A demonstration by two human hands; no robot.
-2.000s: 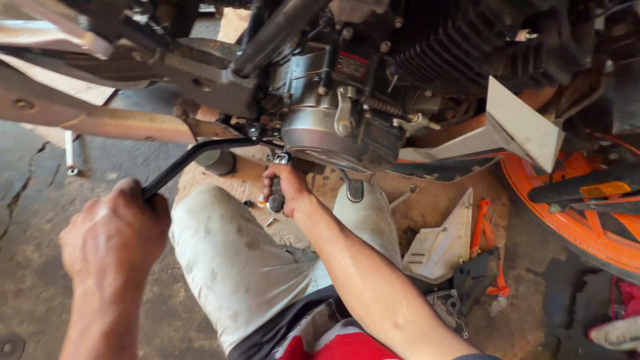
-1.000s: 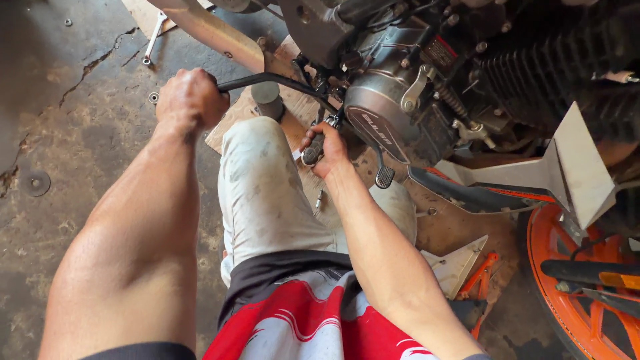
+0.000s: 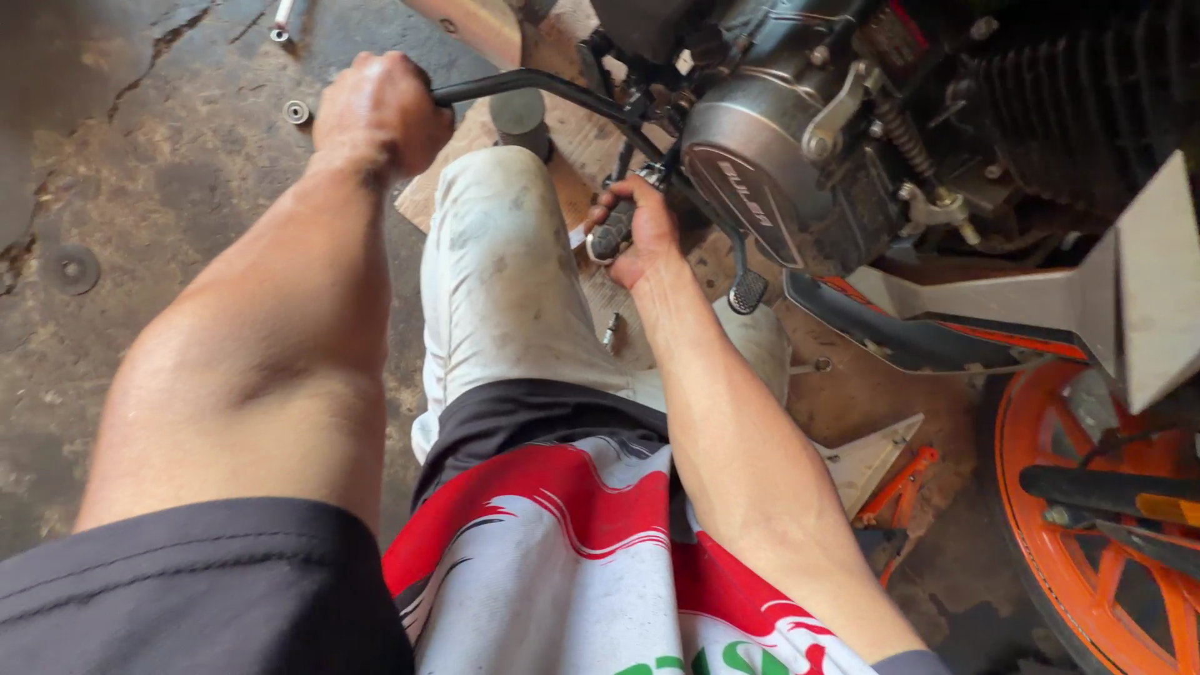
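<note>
My left hand is closed around the outer end of a bent black metal bar, which runs right to the parts beside the motorcycle's rounded engine cover. My right hand grips a ribbed, dark footpeg just below the bar's inner end. Its fingers hide part of the peg and its mount. A pedal with a textured pad hangs to the right of that hand. My knee, in stained light trousers, is between my two forearms.
A dark cylindrical object stands on cardboard behind my knee. On the floor at left are a wrench, a small metal ring and a flat washer. Body panels and an orange wheel are at right.
The view has shifted and turned considerably. Both hands keep their holds, the left on the black bar and the right on the footpeg.
</note>
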